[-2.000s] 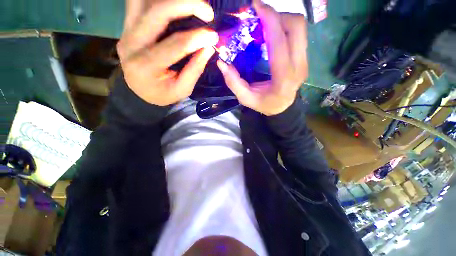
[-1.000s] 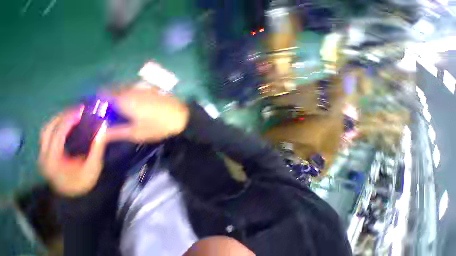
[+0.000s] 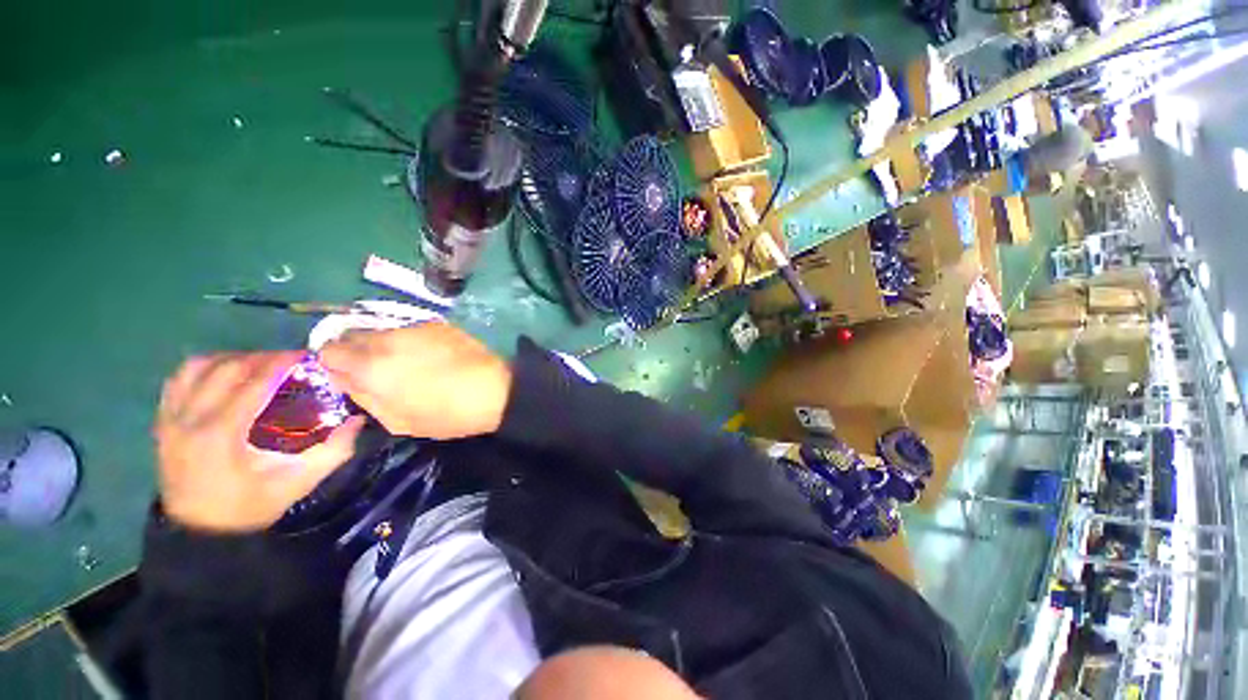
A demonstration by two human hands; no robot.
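Note:
A small dark part (image 3: 304,406) with a glossy red and purple sheen is held between my hands, low in front of my body. My left hand (image 3: 219,440) wraps around its left side. My right hand (image 3: 418,380) has its fingertips on its upper right edge. Dark thin-ribbed pieces (image 3: 377,509) show below my hands against my shirt; I cannot tell whether they join the held part. The part's underside is hidden by my fingers.
On the green bench (image 3: 164,205) are a dark power driver (image 3: 465,205), several dark fan grilles (image 3: 623,233), white cloth (image 3: 370,323), a thin stick (image 3: 294,305) and a round blue disc (image 3: 39,476). Cardboard trays (image 3: 746,253) and a carton of dark fans (image 3: 855,479) stand right.
The view has swung right, bringing the driver, grilles and cartons into sight. Both hands stay on the dark part, which sits further left and lower in the picture than two seconds ago.

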